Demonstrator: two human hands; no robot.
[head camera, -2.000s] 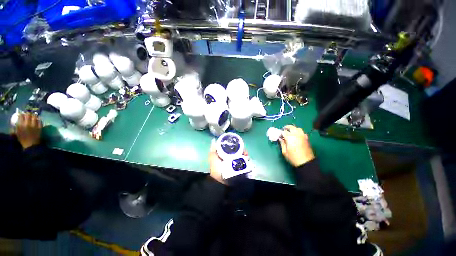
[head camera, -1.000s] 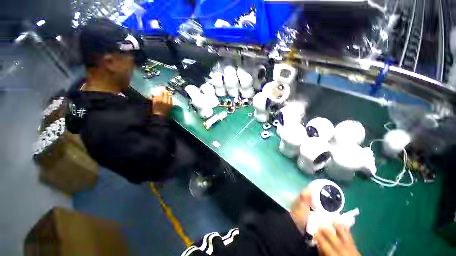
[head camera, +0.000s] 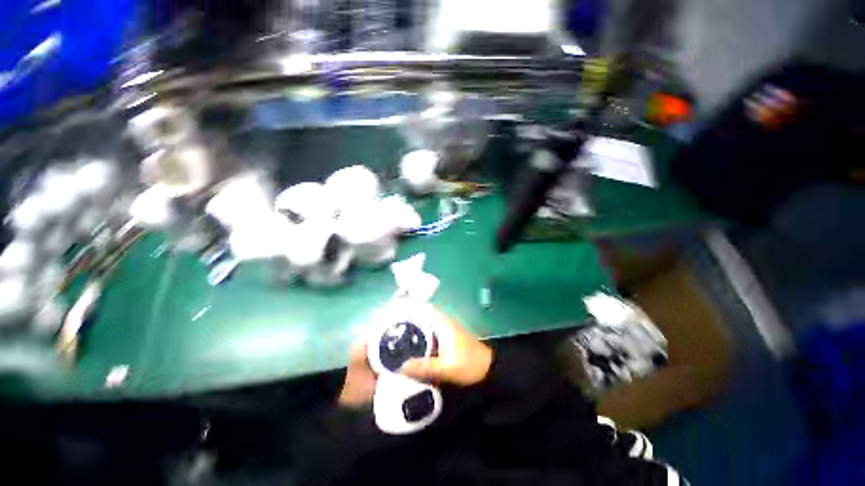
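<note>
A white camera with a round black face (head camera: 403, 345) above a white base part (head camera: 408, 403) is held near the bench's front edge. My left hand (head camera: 358, 378) grips it on its left side and is partly hidden behind it. My right hand (head camera: 457, 353) grips it from the right, with fingers across the joint between head and base. A small white angular piece (head camera: 414, 277) shows just above the camera; whether my right hand touches it is unclear. The frame is blurred.
A cluster of white camera housings (head camera: 313, 223) stands on the green mat (head camera: 247, 323). More blurred housings are at left. A black electric screwdriver (head camera: 536, 190) hangs at right. A cardboard box (head camera: 697, 327) with small white-and-black parts (head camera: 618, 344) is at lower right. A person in dark clothing (head camera: 792, 128) is at far right.
The view has swung left, then back right. My right hand has come from the small white part on the mat to the camera in my left hand. Both hands now hold the camera.
</note>
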